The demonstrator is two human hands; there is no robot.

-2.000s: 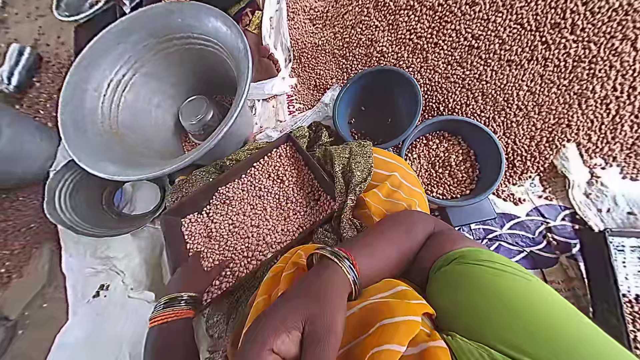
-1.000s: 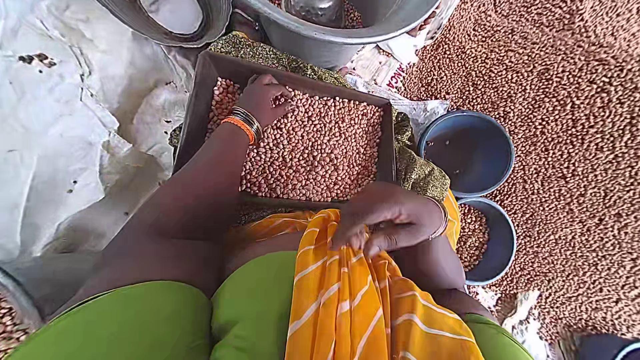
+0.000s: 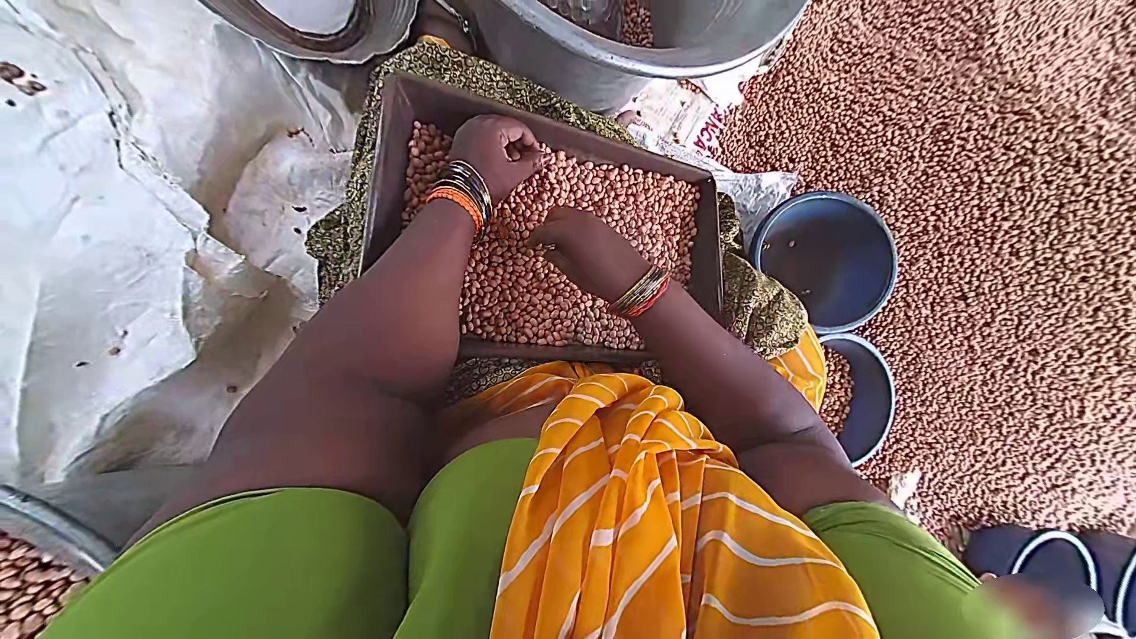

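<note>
A dark rectangular tray [image 3: 719,257] lies on a patterned cloth at my lap, holding a layer of reddish-brown nuts [image 3: 532,293] that look like shelled peanuts. My left hand [image 3: 499,153] is over the upper left part of the nuts, its fingers curled; whether a nut is between them cannot be told. Near the middle of the tray my right hand [image 3: 587,250] hovers or rests over the nuts, palm down, fingers bent toward the left. Its fingertips are partly hidden, so any nut in them cannot be seen. Bangles circle both wrists.
Beyond the tray stands a large metal pot [image 3: 577,84], with another metal vessel [image 3: 342,44] to its left. Two blue tubs [image 3: 825,262] stand at the right, the nearer one holding nuts. A wide spread of nuts [image 3: 994,266] covers the right. Pale sheeting [image 3: 106,266] lies at the left.
My right hand has moved from above the orange striped cloth at my lap to over the nuts in the tray. The view has swung round since the earliest frame.
</note>
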